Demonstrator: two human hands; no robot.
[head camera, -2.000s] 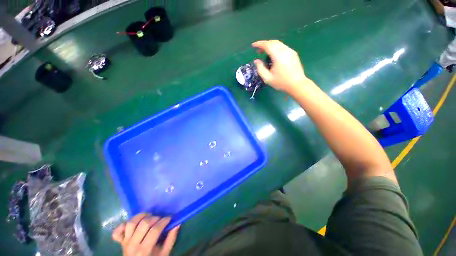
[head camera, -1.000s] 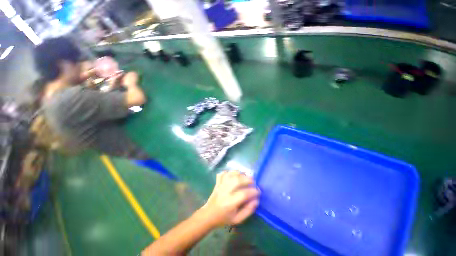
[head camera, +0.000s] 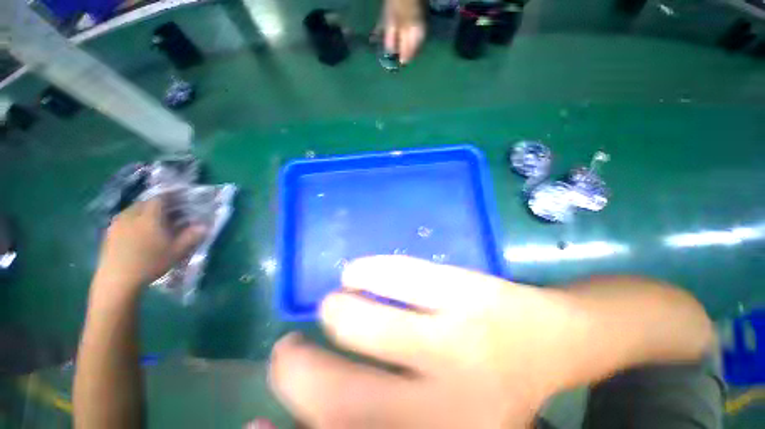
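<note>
The blue tray (head camera: 386, 154) lies in front of me with a few small thin rings (head camera: 424, 232) spread on its floor. My left hand (head camera: 147, 239) is left of the tray, its fingers closed on the clear crinkled plastic bag (head camera: 210, 209). My right hand (head camera: 419, 335) is large and blurred in the foreground, over the tray's near edge, with fingers curled. Its fingertips are too blurred to show whether it holds anything. It hides the tray's near right part. Three round silvery motor units (head camera: 530, 159) lie close together right of the tray.
Black cylinders (head camera: 325, 37) stand along the far side. Another person's hand (head camera: 404, 32) reaches in there, at a small round part (head camera: 389, 60). Another motor unit (head camera: 178, 92) lies far left, near the pale post (head camera: 101, 84). A blue stool (head camera: 745, 348) is at the right edge.
My left hand has moved from the tray's edge onto the bag. My right hand has come into the foreground over the tray. The view has swung back right, and another person's hand has appeared.
</note>
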